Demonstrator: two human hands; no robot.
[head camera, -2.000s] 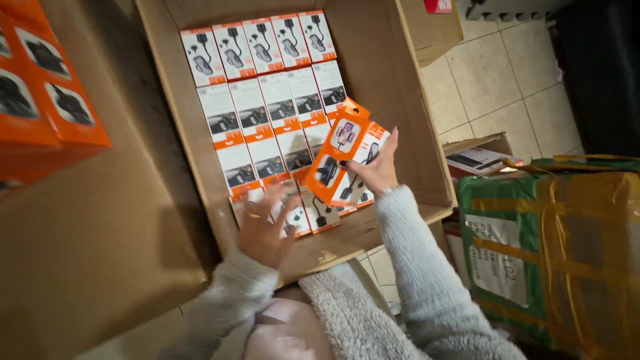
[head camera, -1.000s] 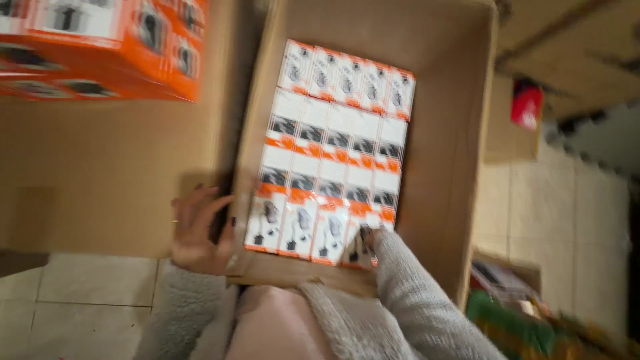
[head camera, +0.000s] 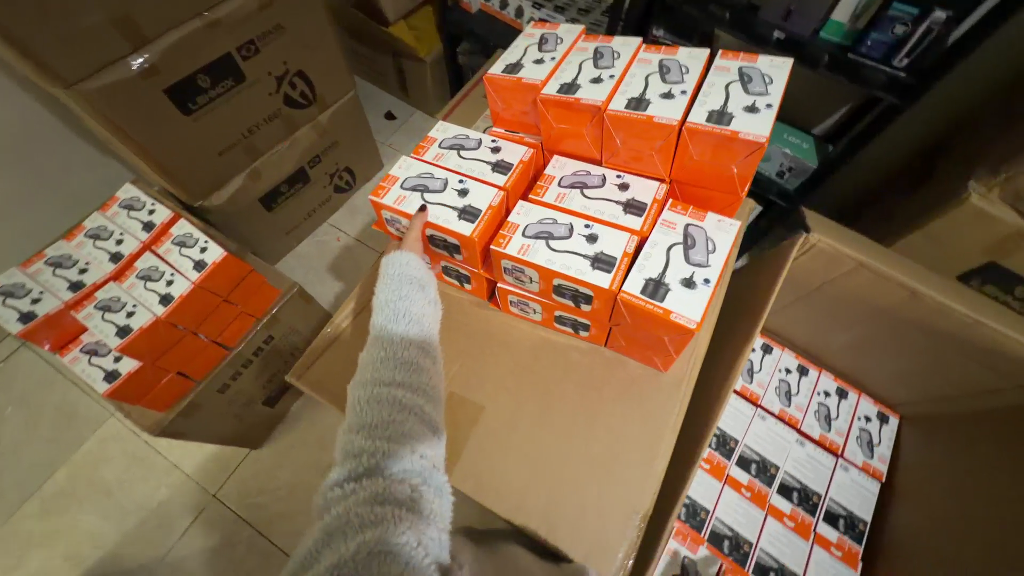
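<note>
My left hand (head camera: 412, 234), in a fluffy grey sleeve, is at the near left corner of an orange and white phone-holder box (head camera: 468, 210). One dark-nailed digit lies against the box's top face; the other fingers are mostly hidden. This box rests on another in a group of similar boxes (head camera: 564, 240) on a large closed carton (head camera: 544, 416). Taller upright boxes (head camera: 732, 120) stand behind. At the right, an open carton (head camera: 944, 336) holds rows of boxes (head camera: 788, 472) packed side by side. My right hand is out of view.
A smaller open carton (head camera: 232, 400) full of the same boxes stands on the tiled floor (head camera: 64, 480) at left. Big printed cartons (head camera: 240, 104) are stacked behind it. Dark shelving (head camera: 864, 72) with packaged goods stands at the back right.
The view has swung left. My left hand has gone from the open carton's edge to the stacked boxes. My right hand, earlier holding a box and then low in the carton, has left the view.
</note>
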